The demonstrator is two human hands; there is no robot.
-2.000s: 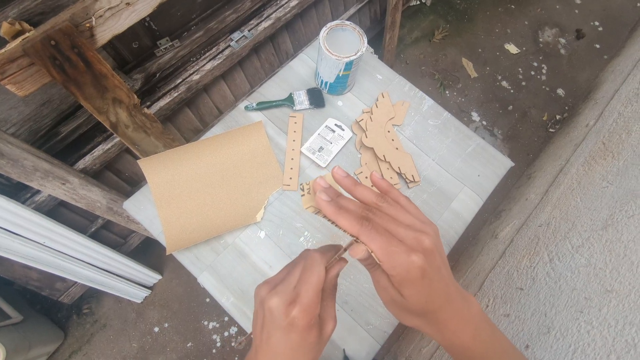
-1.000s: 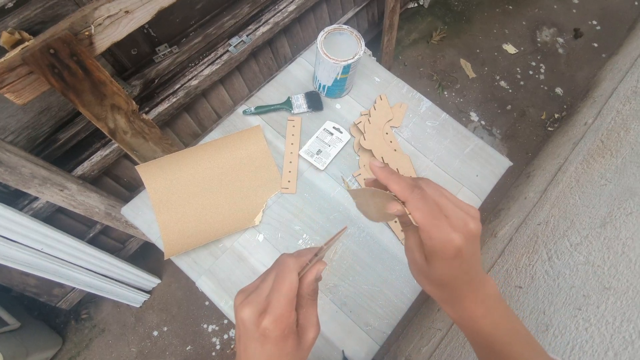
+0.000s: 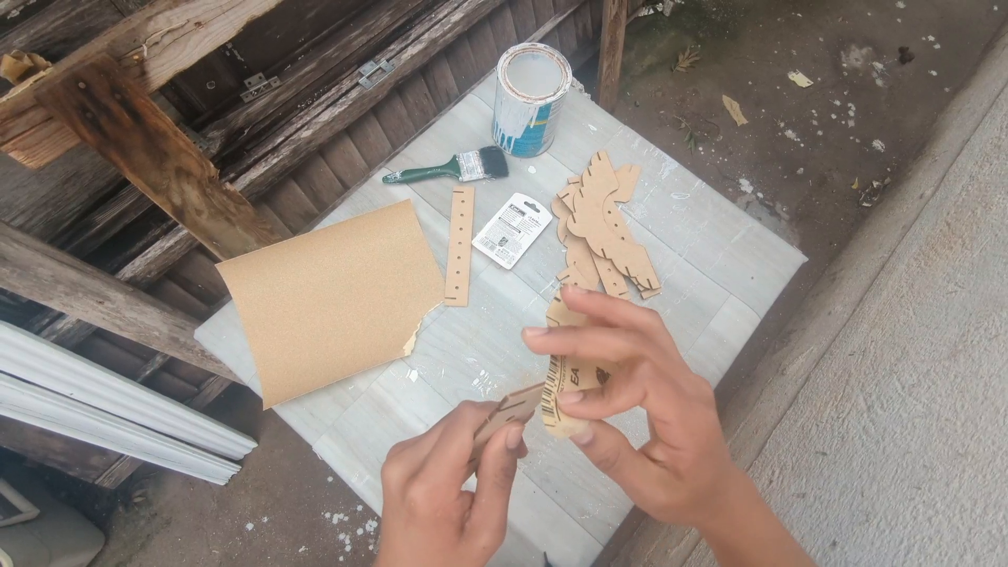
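My left hand (image 3: 457, 472) pinches a thin slotted wooden piece (image 3: 512, 411) between thumb and fingers, its tip pointing up to the right. In my right hand (image 3: 646, 402) is a torn piece of sandpaper (image 3: 565, 394), printed backing showing, its lower edge by the tip of the wooden piece; whether they touch is not clear. Beyond my right hand lies a stack of scalloped, slotted wooden cutouts (image 3: 606, 224). A straight wooden strip with small holes (image 3: 459, 246) lies between a large sandpaper sheet with a torn corner (image 3: 339, 295) and a white blister card (image 3: 513, 231).
A paint-streaked can (image 3: 532, 98) stands at the table's far corner, with a green-handled paintbrush (image 3: 449, 167) beside it. Everything rests on a grey wood-patterned tabletop (image 3: 709, 244). Weathered timber (image 3: 150, 150) and white metal strips (image 3: 118, 402) are at the left, a concrete ledge (image 3: 890, 378) at the right.
My right hand has come from beside the cutouts back toward the wooden piece in my left hand. The sandpaper piece has turned, and its printed backing now shows.
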